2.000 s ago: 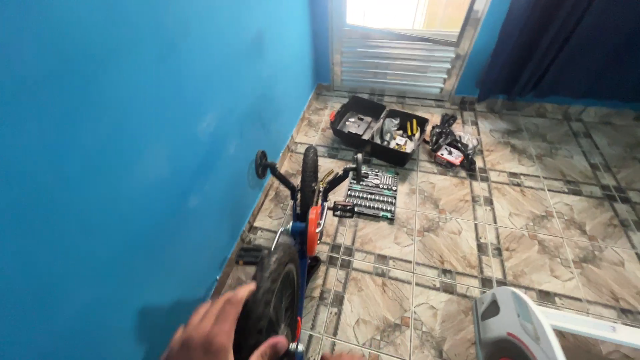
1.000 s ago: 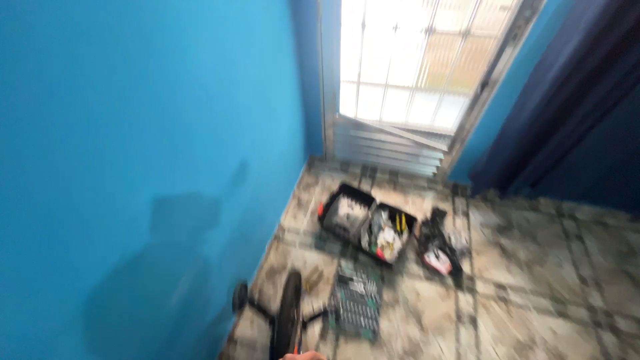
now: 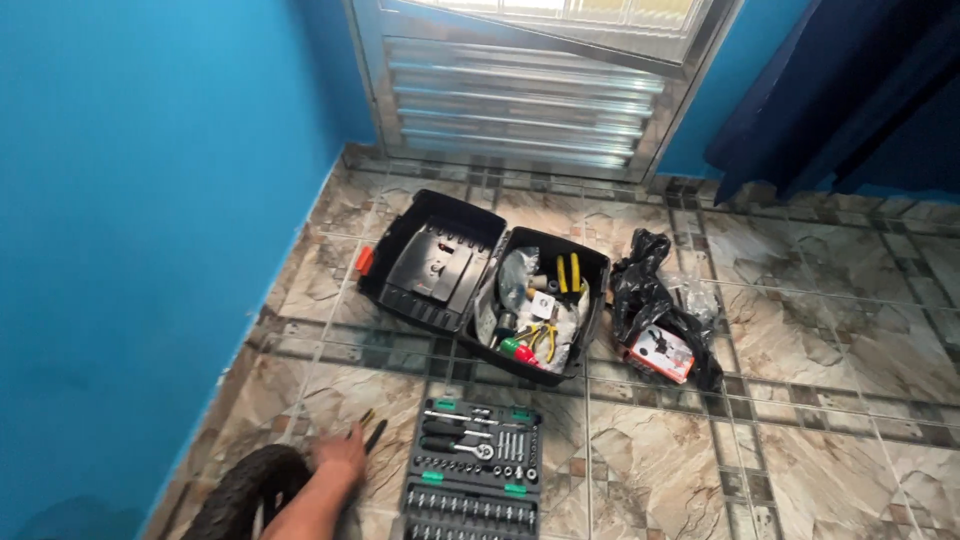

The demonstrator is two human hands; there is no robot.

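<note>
My left hand [image 3: 339,450], blurred, reaches down from the bottom edge to the floor between a black bicycle tire [image 3: 259,480] and a grey socket set case [image 3: 476,480]. At its fingers lie a yellow-and-black tool [image 3: 365,418] and a dark, slender tool [image 3: 376,435]; whether it grips either is unclear. The case lies open, holding sockets, a ratchet [image 3: 480,451] and drivers. Beyond it stands an open black toolbox [image 3: 540,375] with yellow-handled pliers [image 3: 568,272], more pliers [image 3: 541,337] and a green-and-red object [image 3: 519,351]. My right hand is out of view.
A blue wall [image 3: 150,187] runs along the left. A metal louvered door [image 3: 517,105] stands behind the toolbox. Right of it lie a black plastic bag [image 3: 641,274] and a small orange-and-white box [image 3: 661,352]. A dark blue curtain [image 3: 840,97] hangs at the right.
Two seconds ago my left hand was at the bicycle's near tire; now it is down by the socket set. The view has moved closer to the toolbox and tools.
</note>
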